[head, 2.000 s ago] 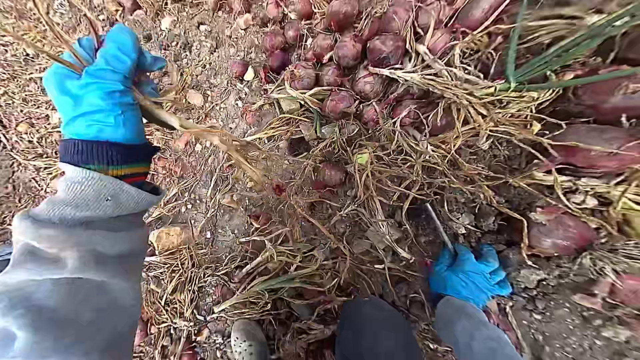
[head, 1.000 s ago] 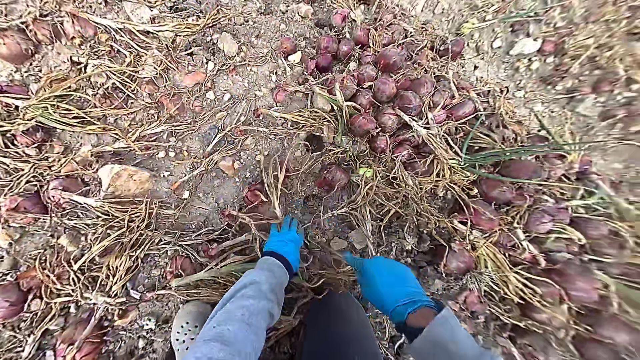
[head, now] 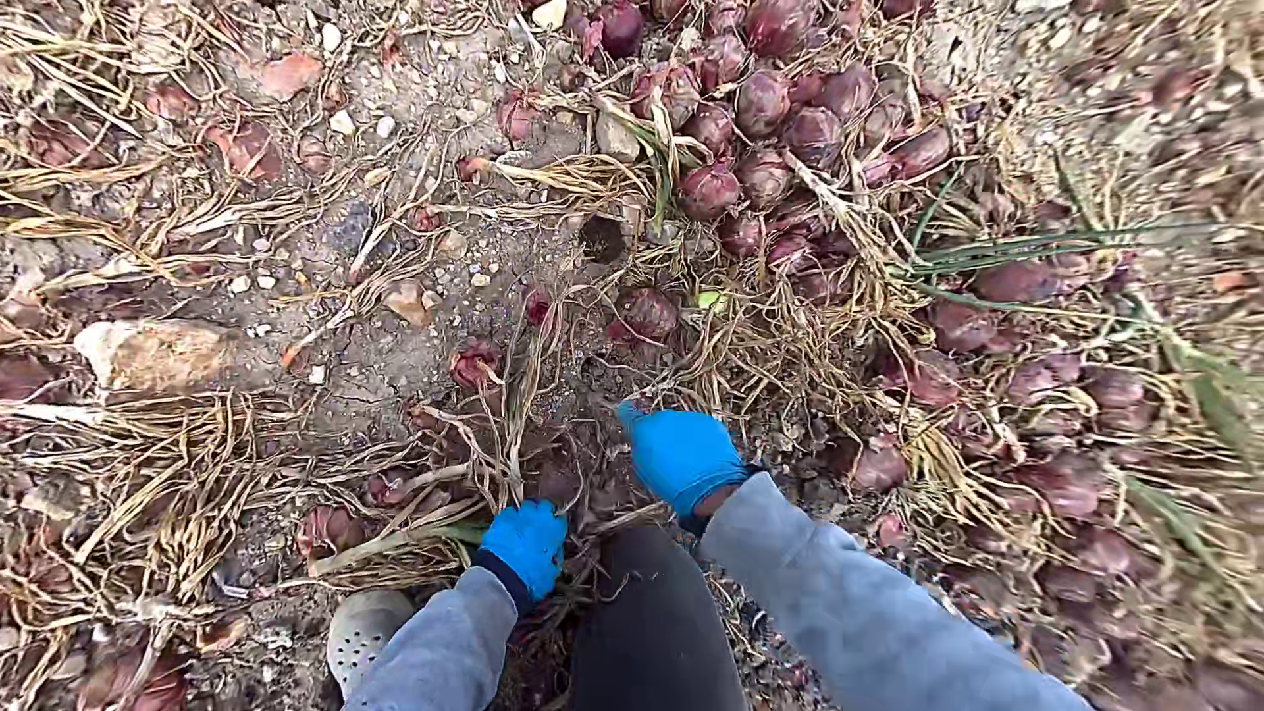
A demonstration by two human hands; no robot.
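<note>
My left hand, in a blue glove, is low in the middle, its fingers curled over dry onion leaves that fan upward from it. To its right, my right hand, also gloved in blue, is above the soil with one digit pointing up and left. Its palm is turned away, so whether it holds something is hidden. A red onion rests just above the right hand, and a smaller one lies above the left hand. Beyond them is a heap of red onions at the top.
More red onions with withered tops stretch along the right. Flattened dry leaves cover the left side, near a large pale stone. My clog and dark-trousered leg are at the bottom. A small hole shows below the heap.
Two seconds ago my left hand was far out at the left with dry stalks, and my right hand was low at the right by a thin metal piece. Both are now close together.
</note>
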